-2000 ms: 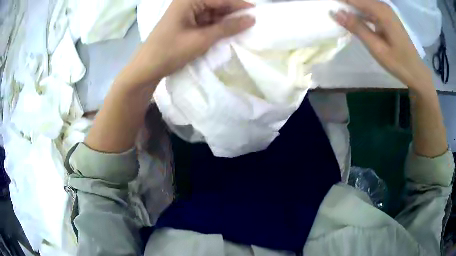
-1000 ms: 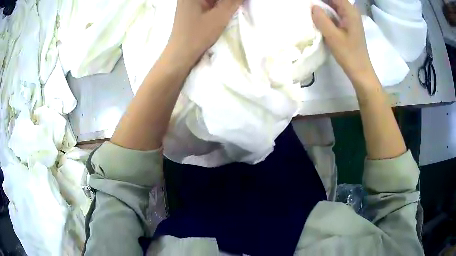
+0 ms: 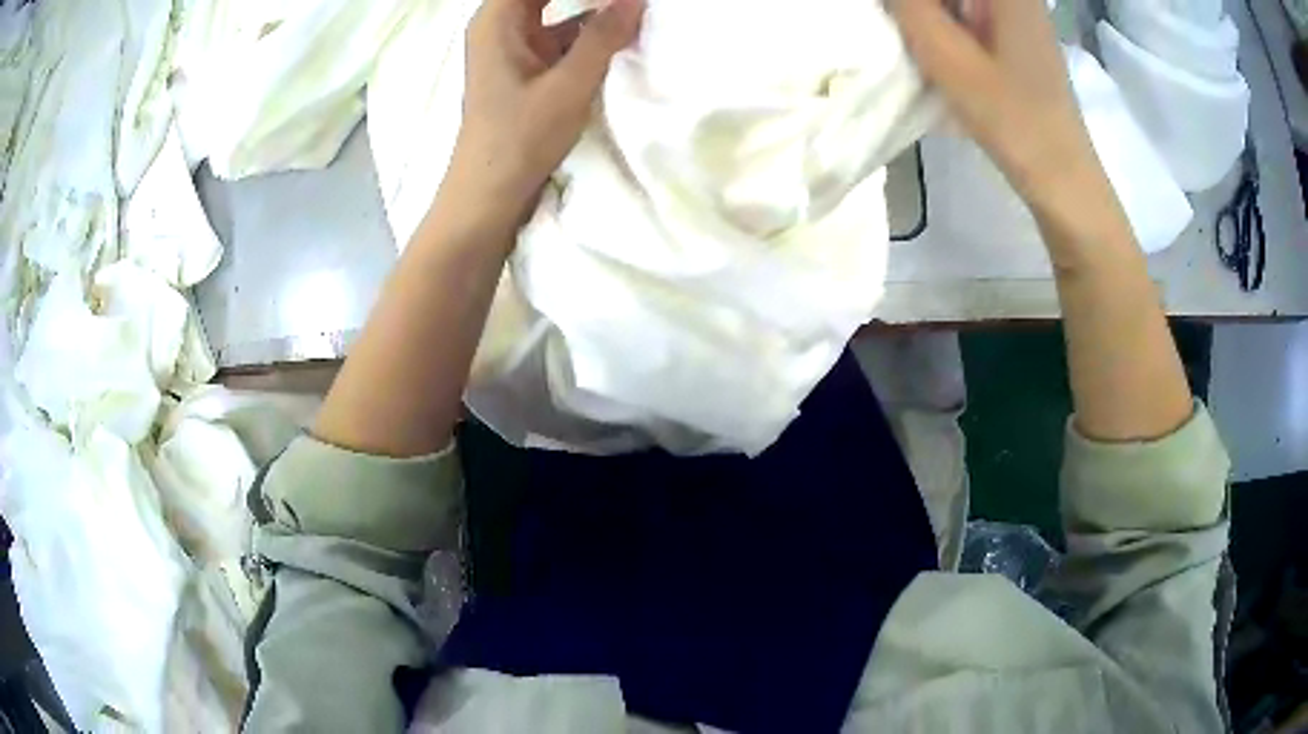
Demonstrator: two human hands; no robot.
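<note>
A cream garment [image 3: 689, 287] hangs bunched from both hands over the table's front edge and above the lap. My left hand [image 3: 538, 86] holds its upper left part between thumb and fingers, near the top edge of the picture. My right hand [image 3: 997, 86] holds its upper right part, with the fingertips partly cut off by the top edge. The garment's top is cut off by the picture's edge. The sewing machine head is not in view.
More cream garments [image 3: 86, 344] are heaped at left and hang down. White shoulder pads [image 3: 1176, 93] lie stacked at right, beside black-handled scissors [image 3: 1242, 230]. The grey table [image 3: 287, 273] has its front edge across the middle. A clear plastic bag [image 3: 1011, 552] is below.
The hands first moved the garment up and left over the table, and its raised white edge left the picture. In the last second the hands have spread slightly apart, still holding it.
</note>
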